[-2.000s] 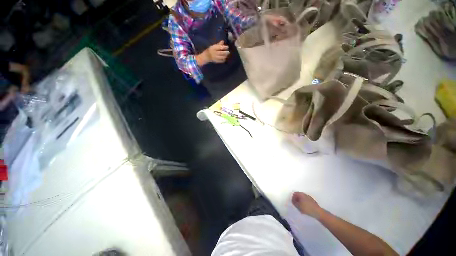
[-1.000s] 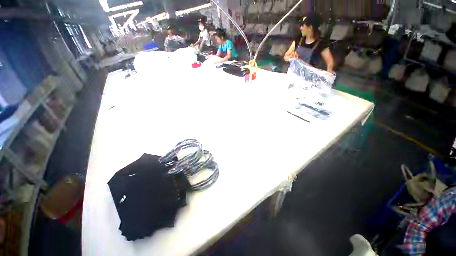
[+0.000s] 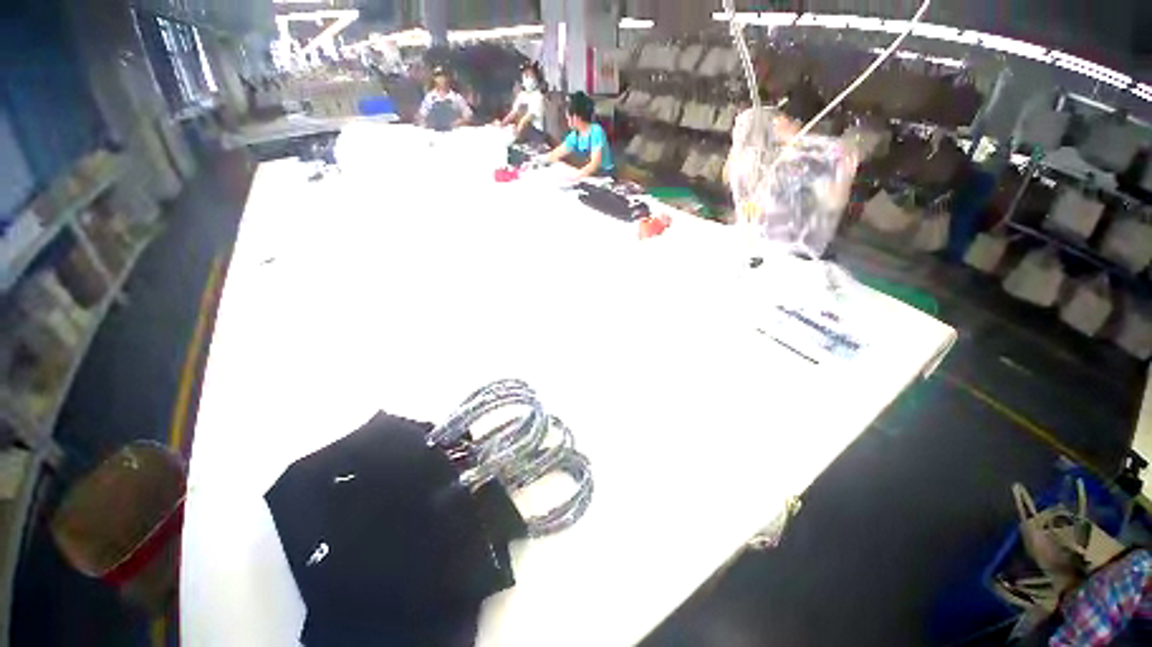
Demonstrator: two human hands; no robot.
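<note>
Black handbags (image 3: 392, 531) lie flat in a stack on the near part of the large white-topped table (image 3: 505, 291). Small shiny marks show on the top black panel. Their wrapped handles (image 3: 556, 474), looped and grey in clear film, point to the right and away from me. Neither my left hand nor my right hand is in the picture.
A brown basket (image 3: 120, 506) stands on the floor at the left. A person behind the table's right side holds a clear poly bag (image 3: 809, 190). A blue crate (image 3: 998, 569) with beige bags is at the lower right. Several people are at the far end.
The view has swung from the table with brown bags to the white table with black bags. Since one second ago the black bags appear nearer, and the person's clear bag is raised higher.
</note>
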